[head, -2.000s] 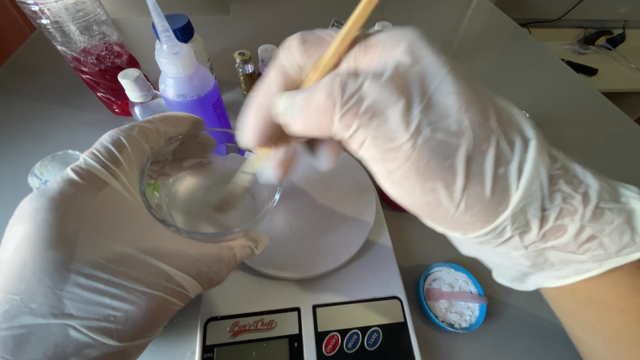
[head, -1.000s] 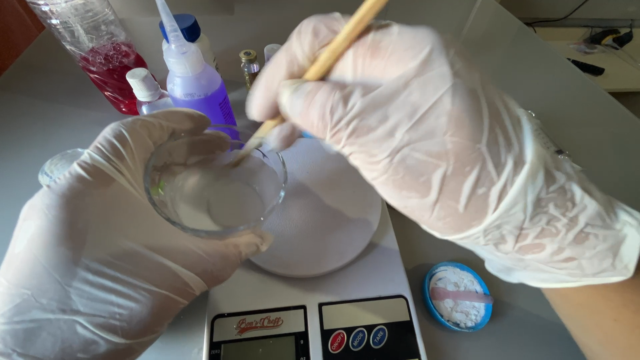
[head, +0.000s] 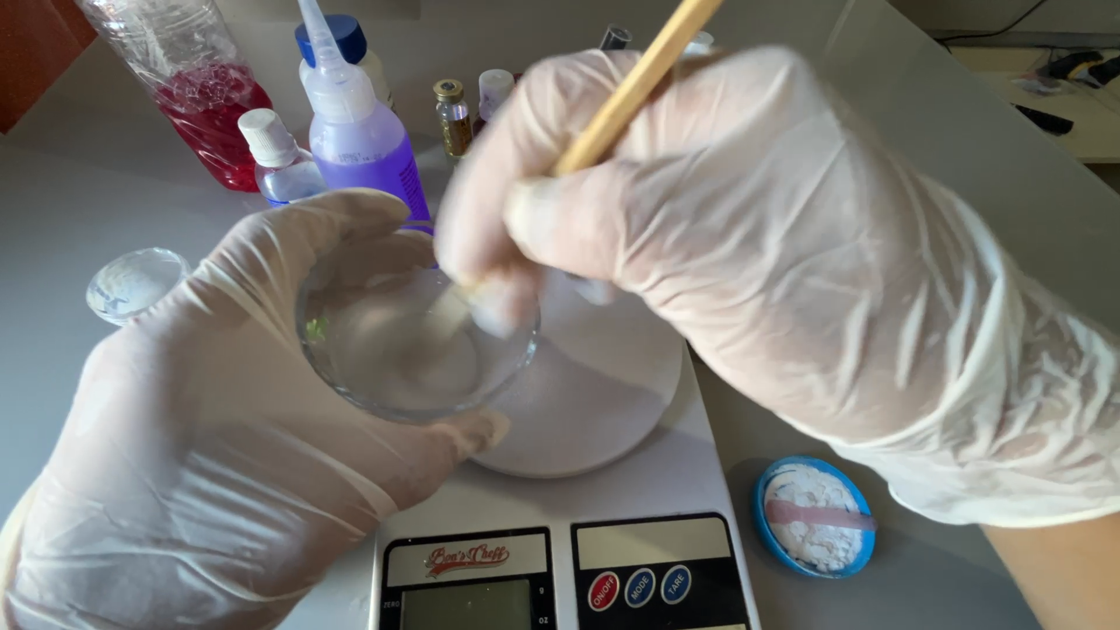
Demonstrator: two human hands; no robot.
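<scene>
My left hand (head: 219,402), in a translucent white glove, holds a small clear glass bowl (head: 420,407) tilted above the round platform of a white kitchen scale (head: 604,420). Cloudy whitish contents lie in the bowl, and a small green mark shows at its left side. Gloved as well, my right hand (head: 726,175) grips a wooden stick (head: 643,87), perhaps a brush or stirrer handle. Its lower end is inside the bowl, blurred and partly hidden by my fingers. The scale's display and buttons face me.
Behind the bowl stand a squeeze bottle of purple liquid (head: 363,149), a small white-capped bottle (head: 284,162), a plastic bottle of red liquid (head: 201,114) and small vials (head: 452,118). A clear glass dish (head: 136,284) is at left. A blue container of white powder (head: 814,521) sits right of the scale.
The stick's lower end and my right fingers have shifted within and over the bowl, with blur now and two seconds ago. My left hand keeps hold of the bowl.
</scene>
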